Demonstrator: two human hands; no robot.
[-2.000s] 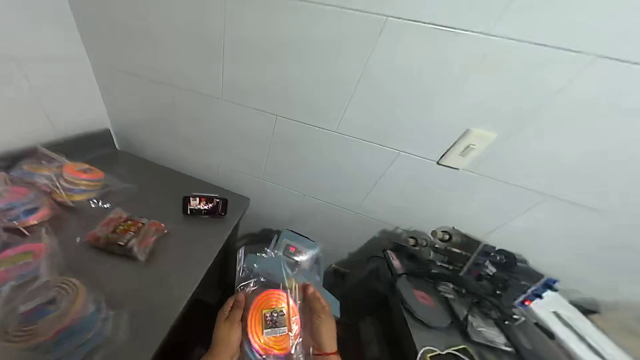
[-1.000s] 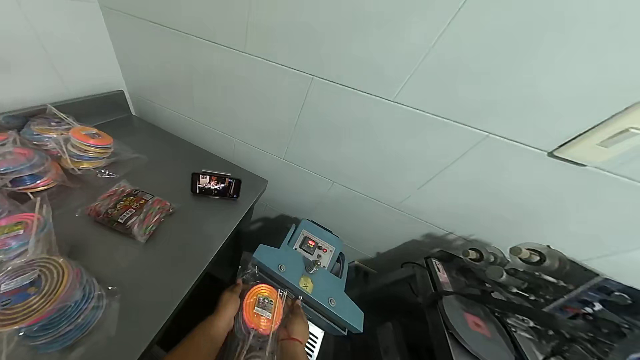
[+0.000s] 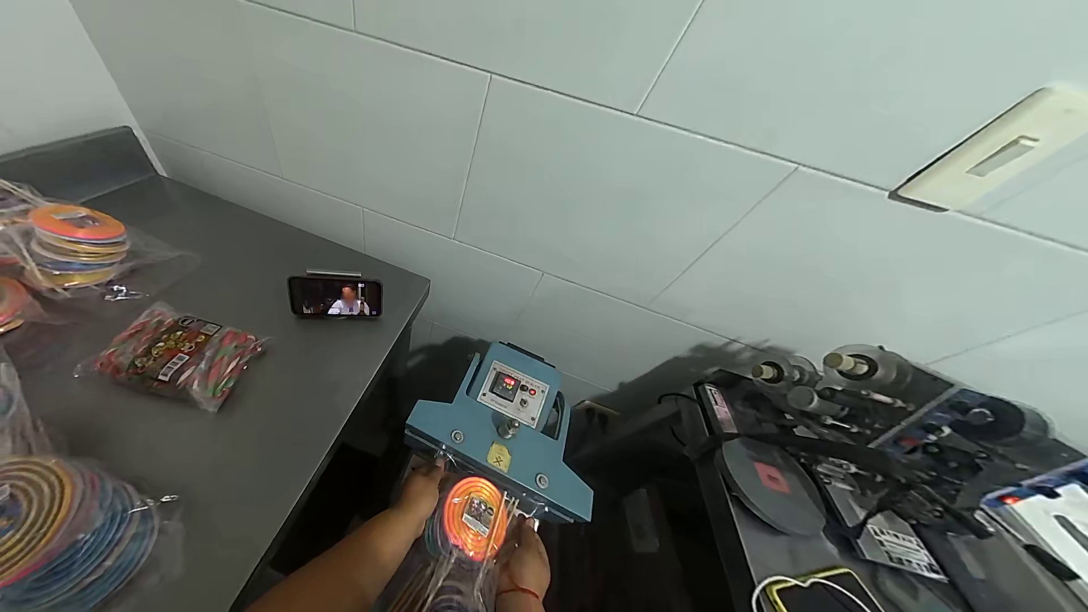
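A clear plastic bag of round swirl lollipops (image 3: 476, 520), an orange one on top and sticks showing, hangs between my two hands. My left hand (image 3: 422, 491) pinches the bag's upper left edge, and my right hand (image 3: 525, 552), with a red string on the wrist, grips its right edge. The bag's top edge lies at the jaws of a blue heat sealer (image 3: 501, 438) with a small lit control panel; whether it is between the jaws is hidden.
On the grey countertop (image 3: 255, 255) at left lie a bag of striped candies (image 3: 181, 353), a propped phone (image 3: 335, 297) and bagged lollipops (image 3: 78, 242). A labelling machine (image 3: 901, 442) with rollers and cables stands at right. A tiled wall (image 3: 595, 212) is behind.
My hands have brought the bag of lollipops up against the front of the blue sealer; earlier it was lower and in front of the machine. The view has shifted.
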